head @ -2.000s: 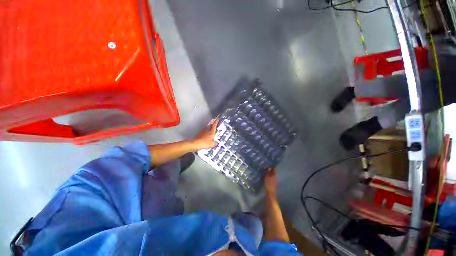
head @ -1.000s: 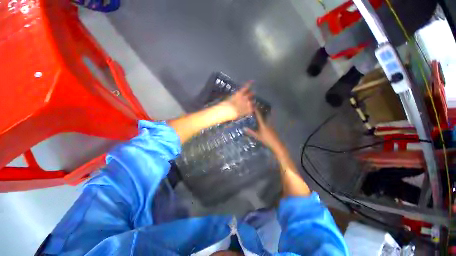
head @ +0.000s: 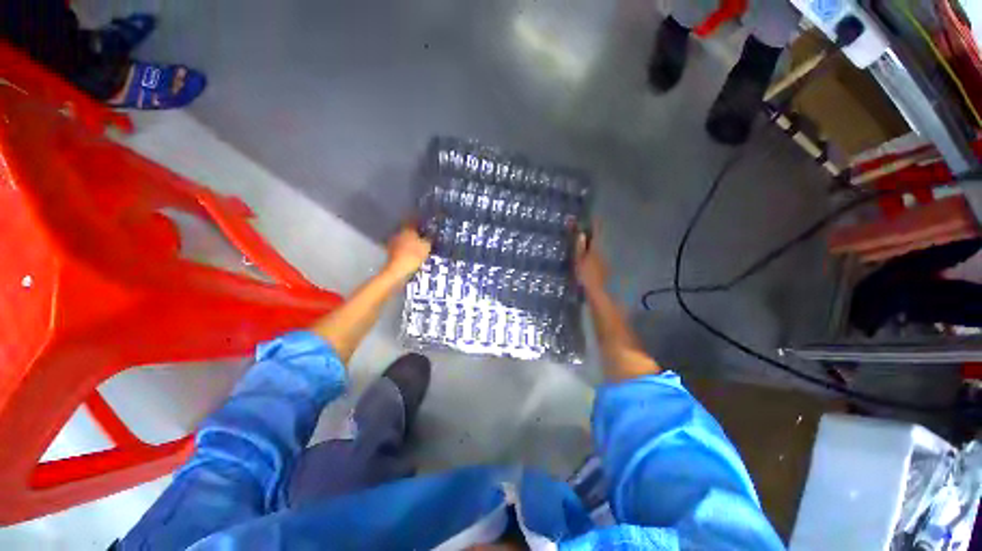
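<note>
A clear plastic blister tray (head: 495,253) with several rows of pockets is in front of me, over the grey floor. The pockets look glassy and grey, and I see no parts in them. My left hand (head: 409,252) grips the tray's left edge. My right hand (head: 585,258) grips its right edge; the fingers are partly hidden. I cannot tell whether it is one tray or a stack, or whether it touches the floor.
A red plastic stool (head: 140,312) stands at the left. A person's sandalled foot (head: 162,86) is at the upper left, and another person's dark shoes (head: 732,108) at the upper right. Black cables (head: 689,291) loop at the right. A white scrap box (head: 861,484) is at the lower right.
My hands were close together over the tray; they are now apart at its two side edges. The tray now shows squarer and flatter. The view has shifted, showing more of the scrap box.
</note>
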